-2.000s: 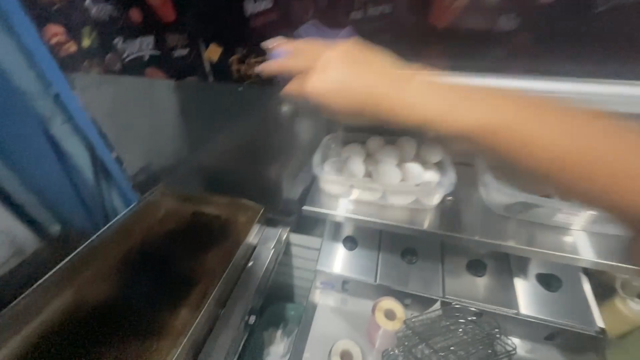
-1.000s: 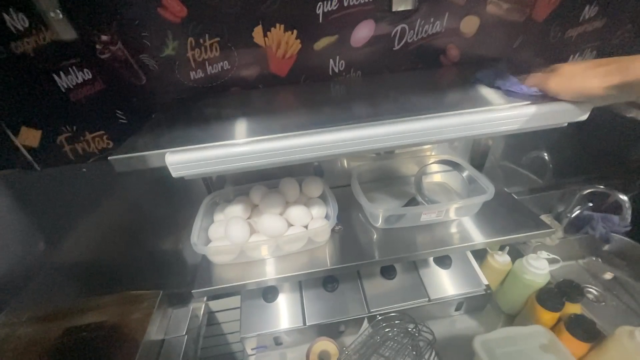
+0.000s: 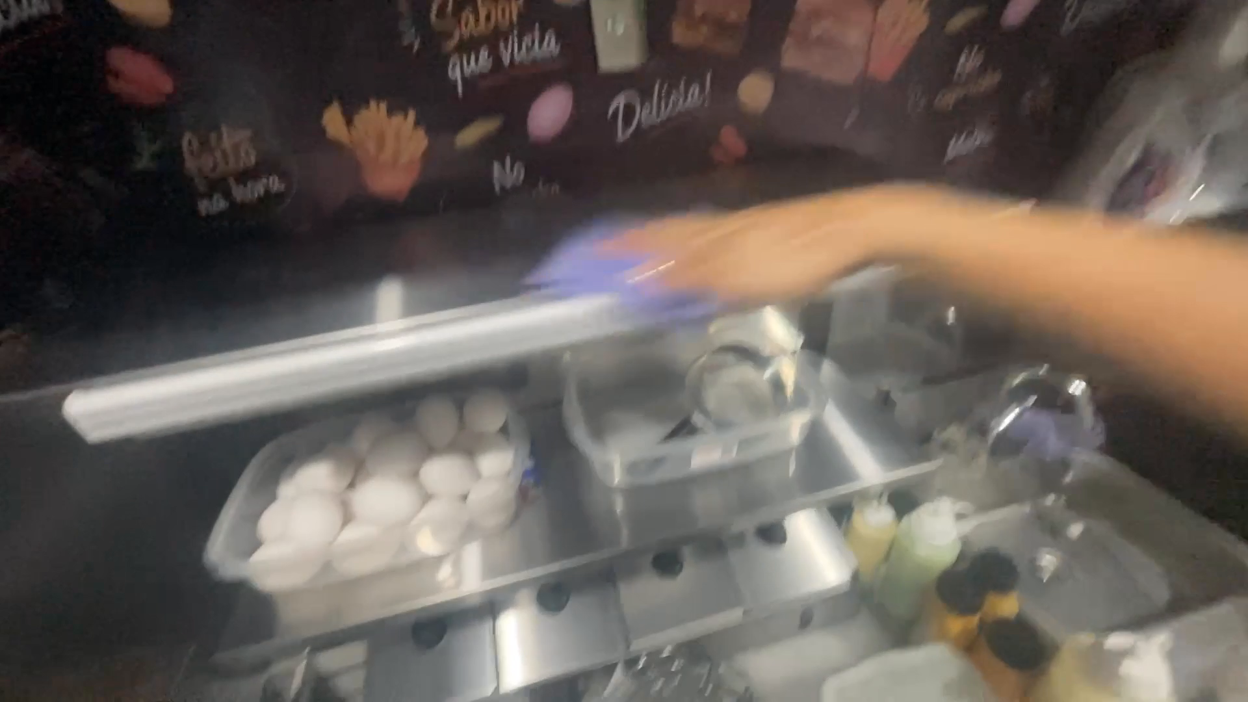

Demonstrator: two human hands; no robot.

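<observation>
My right hand (image 3: 751,255), blurred by motion, presses a purple cloth (image 3: 624,268) on the front part of the upper stainless steel shelf (image 3: 322,327). The forearm reaches in from the right edge. Under that shelf, a clear plastic container of white eggs (image 3: 385,497) stands at the left of the lower steel shelf (image 3: 585,531). Beside it is a second clear container (image 3: 624,458) with a round ring-like item inside, just below the hand. My left hand is outside the view.
Lidded steel compartments (image 3: 561,634) line the front below the lower shelf. Squeeze bottles (image 3: 921,556) stand at the right, by a steel sink (image 3: 1072,565) with a curved metal faucet (image 3: 1043,400). A dark printed wall (image 3: 390,117) rises behind.
From the right end of the upper shelf, my right hand has moved left along it with the purple cloth. The view has shifted widely since the oldest frame.
</observation>
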